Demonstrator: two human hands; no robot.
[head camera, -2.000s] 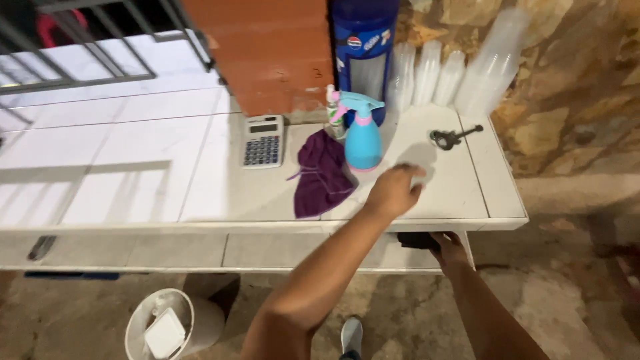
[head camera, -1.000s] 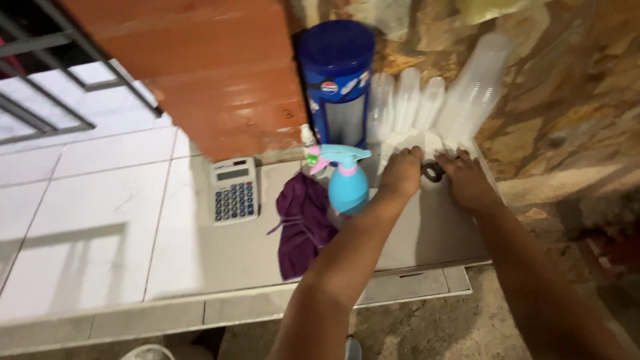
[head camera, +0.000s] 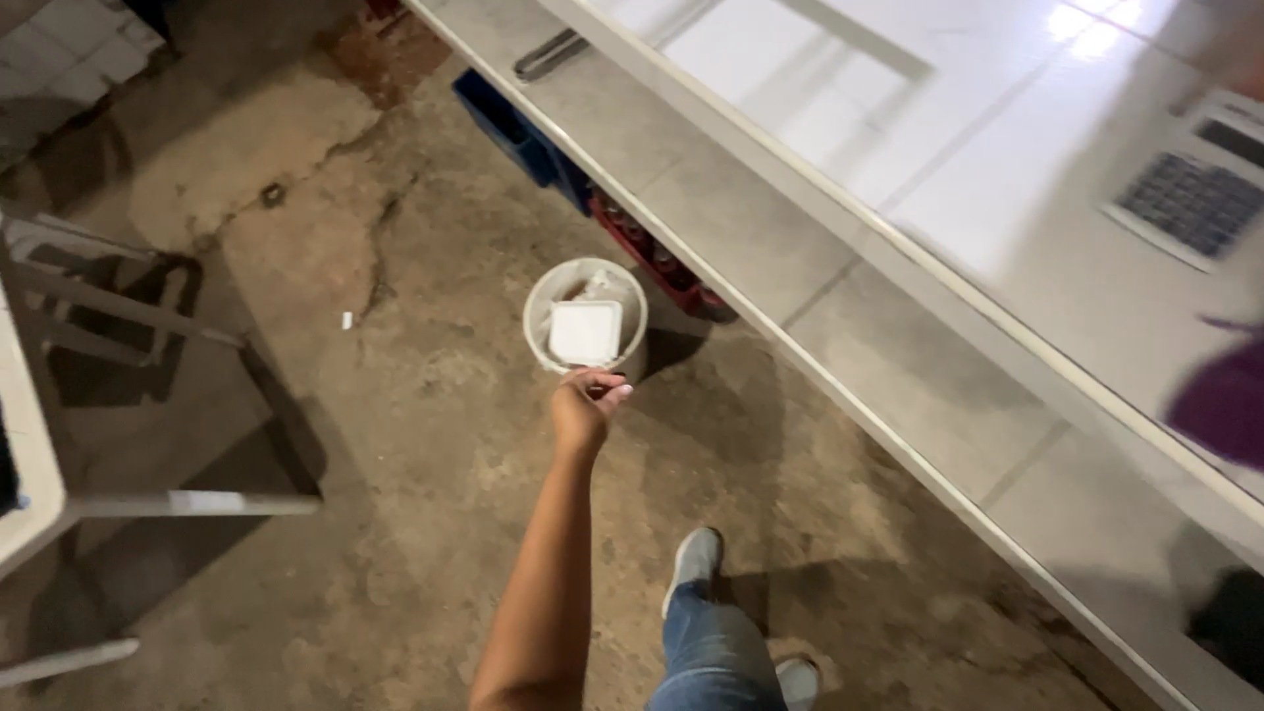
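My left hand (head camera: 592, 393) reaches out over the near rim of a white plastic bucket (head camera: 640, 331) on the floor. Its fingers and thumb are drawn together; whether something small is pinched between them cannot be made out. Inside the bucket lie a white square lid or container (head camera: 586, 333) and crumpled waste. My right hand is out of view. On the white tiled counter, at the right, are a calculator (head camera: 1190, 197) and part of a purple cloth (head camera: 1224, 405).
Below the counter runs a tiled shelf (head camera: 731, 247) holding a dark elongated object (head camera: 550, 54) and a black item (head camera: 1229, 617). Beneath it stand a blue crate (head camera: 504, 123) and a red crate of bottles (head camera: 652, 252). Metal-legged furniture (head camera: 197, 504) is at the left.
The view has swung left and down to the floor. My left hand has left the counter by the plastic cups and is now at the bucket; my right hand has gone out of view.
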